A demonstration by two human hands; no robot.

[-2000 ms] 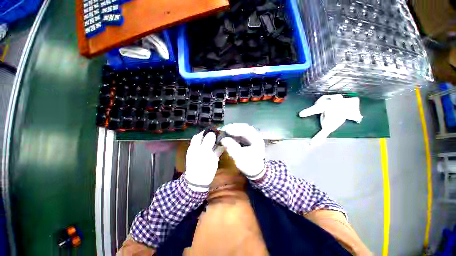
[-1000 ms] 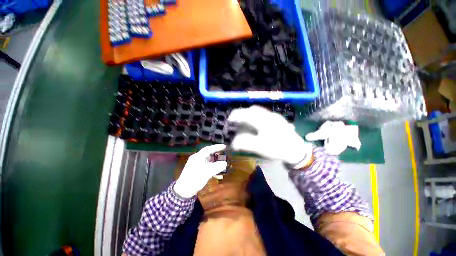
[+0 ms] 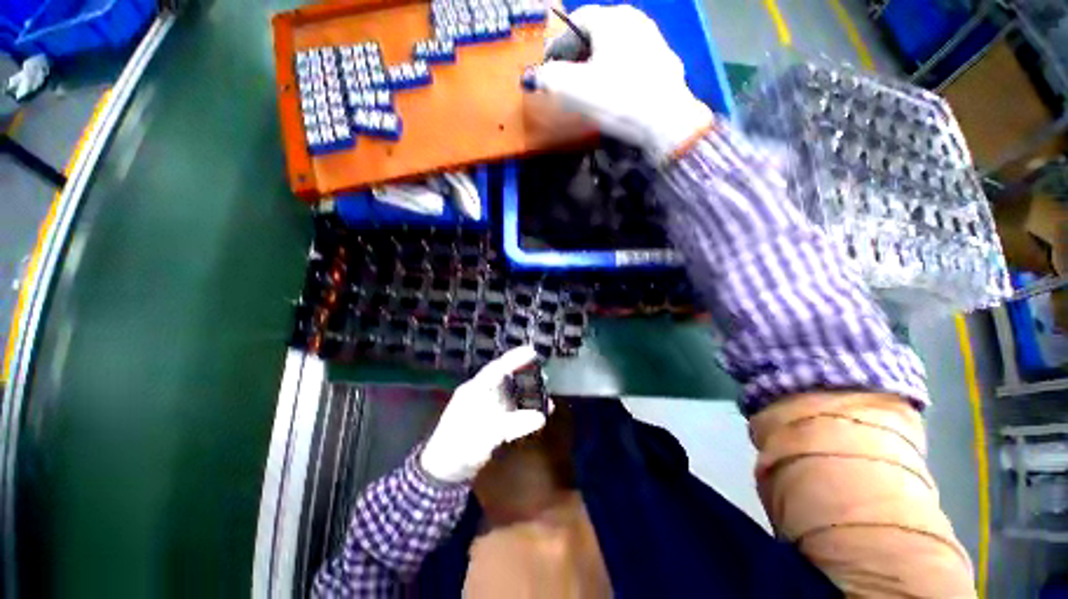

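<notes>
My left hand [image 3: 480, 419], in a white glove, holds a small dark unit [image 3: 531, 388] between its fingers, at the front edge of the bench. My right hand [image 3: 627, 76], in a white glove, is over the right part of the orange tray [image 3: 469, 131]. A dark piece [image 3: 570, 42] shows at its fingers and a small blue bit is at its fingertip; whether it grips them is hard to tell. Blue-and-white small parts [image 3: 342, 94] lie in rows on the tray.
Black units [image 3: 439, 293] stand in rows at the bench. The blue bin [image 3: 512, 217] of black parts is partly under the tray and right arm. White gloves [image 3: 412, 197] lie in a small blue bin. Clear blister trays [image 3: 902, 176] stand at the right, the green belt [image 3: 152, 304] at the left.
My right hand has moved from beside my left hand forward to the orange tray. My left hand keeps the dark unit near the bench edge. The view has shifted, showing more of the tray.
</notes>
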